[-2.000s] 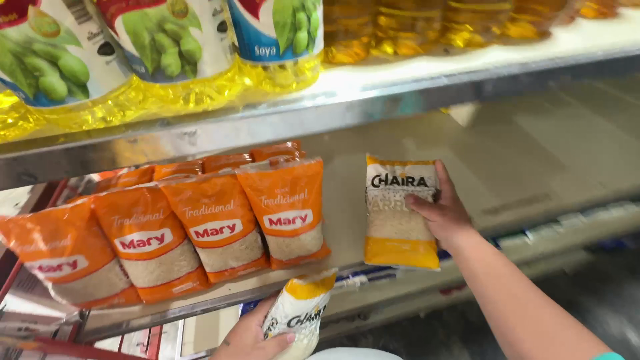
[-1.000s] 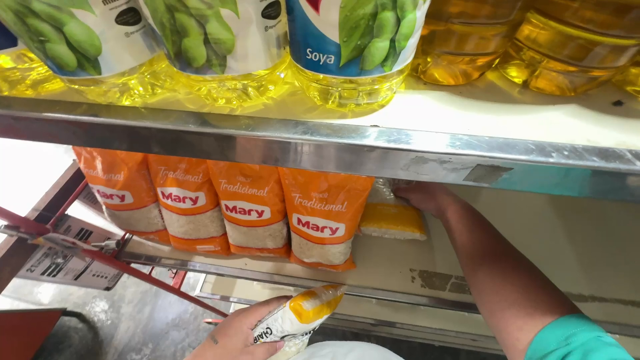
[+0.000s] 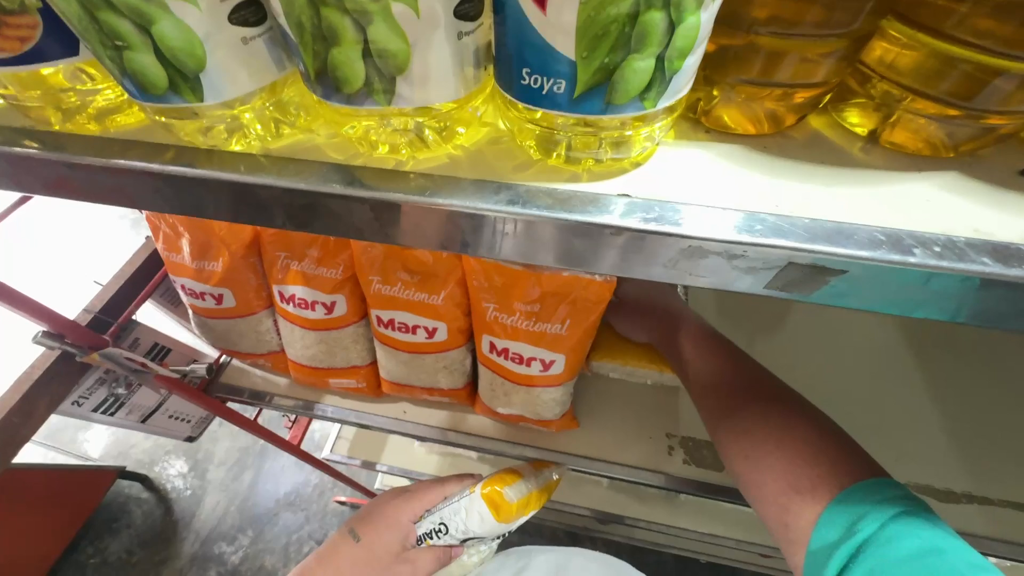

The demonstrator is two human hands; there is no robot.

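My left hand (image 3: pixel 408 524) grips a white and yellow Chaira bag (image 3: pixel 488 512) at the bottom middle, in front of the shelf edge. Under the upper shelf, my right hand (image 3: pixel 644 308) reaches in beside the rightmost orange Mary bag (image 3: pixel 532 344). A second yellow and white bag (image 3: pixel 628 356) lies on the lower shelf right below that hand, partly hidden by the orange bag and my forearm. My right fingers are mostly hidden, so their hold on it cannot be told. Several orange Mary bags (image 3: pixel 316 308) stand upright in a row to the left.
Bottles of yellow oil (image 3: pixel 588 132) and darker amber oil (image 3: pixel 756 96) stand on the upper shelf, whose metal edge (image 3: pixel 448 208) crosses above my right arm. A red metal frame (image 3: pixel 240 416) and a sign with writing (image 3: pixel 140 384) are at the left. The lower shelf's edge (image 3: pixel 448 432) runs above my left hand.
My right hand has moved from the front of the lower shelf, where it held the second Chaira bag upright, in beside the orange bags. That bag now lies low there. The view has shifted closer.
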